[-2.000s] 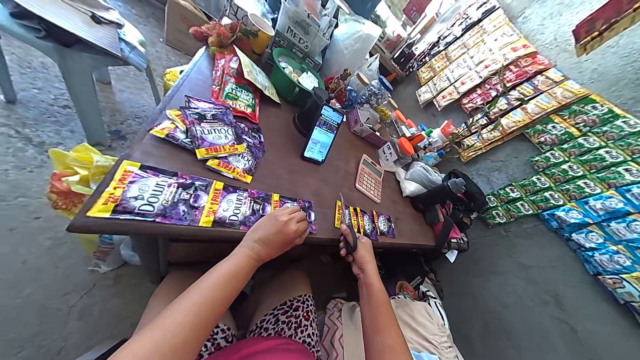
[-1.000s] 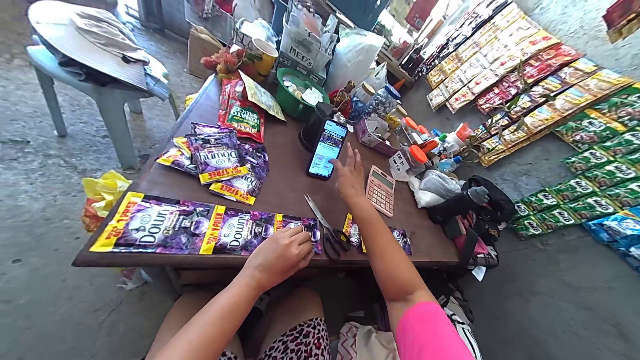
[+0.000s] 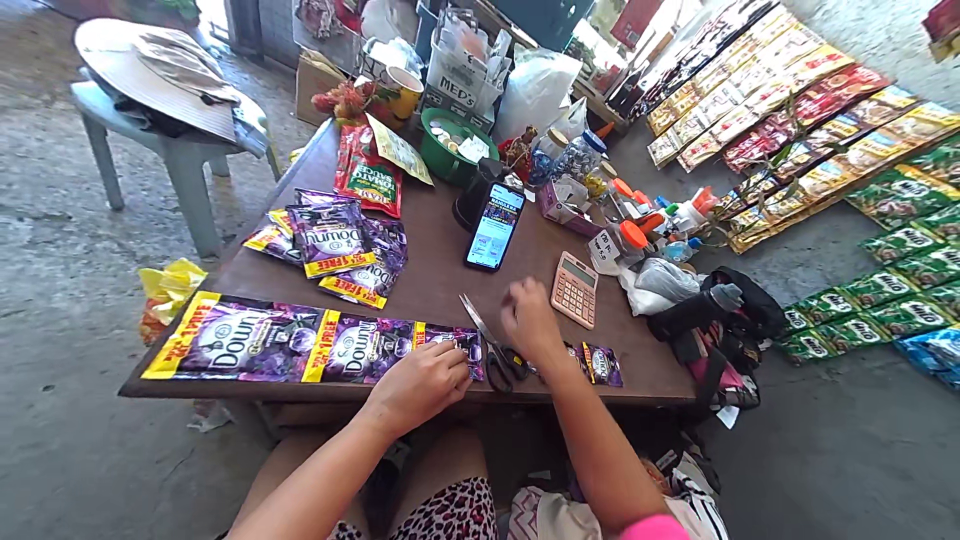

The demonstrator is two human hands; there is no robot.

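My left hand (image 3: pixel 424 382) rests at the table's front edge on the right end of a strip of purple Downy sachets (image 3: pixel 255 341); whether its fingers grip the strip is unclear. My right hand (image 3: pixel 531 319) is raised over the table with its fingers curled, and nothing shows in it. Black-handled scissors (image 3: pixel 495 349) lie between my hands, blades slanting up and left. Smaller Downy sachets (image 3: pixel 602 365) lie right of my right wrist, which partly covers them. A lit smartphone (image 3: pixel 495 227) leans on a dark holder above my right hand. A pink calculator (image 3: pixel 575 290) lies beside that hand.
Loose Downy packs (image 3: pixel 330 236) are piled behind the strip, near tomato sauce pouches (image 3: pixel 367 176). A green basin (image 3: pixel 450 150) with coins, jars (image 3: pixel 626 240) and a black bottle (image 3: pixel 694 311) line the far and right sides. Hanging sachet strips (image 3: pixel 892 292) are at right; a chair (image 3: pixel 187 172) is at left.
My right hand let go of the scissors, which now lie on the table. It reached to the phone, then came back toward me with fingers curled. My left hand stays at the strip's right end.
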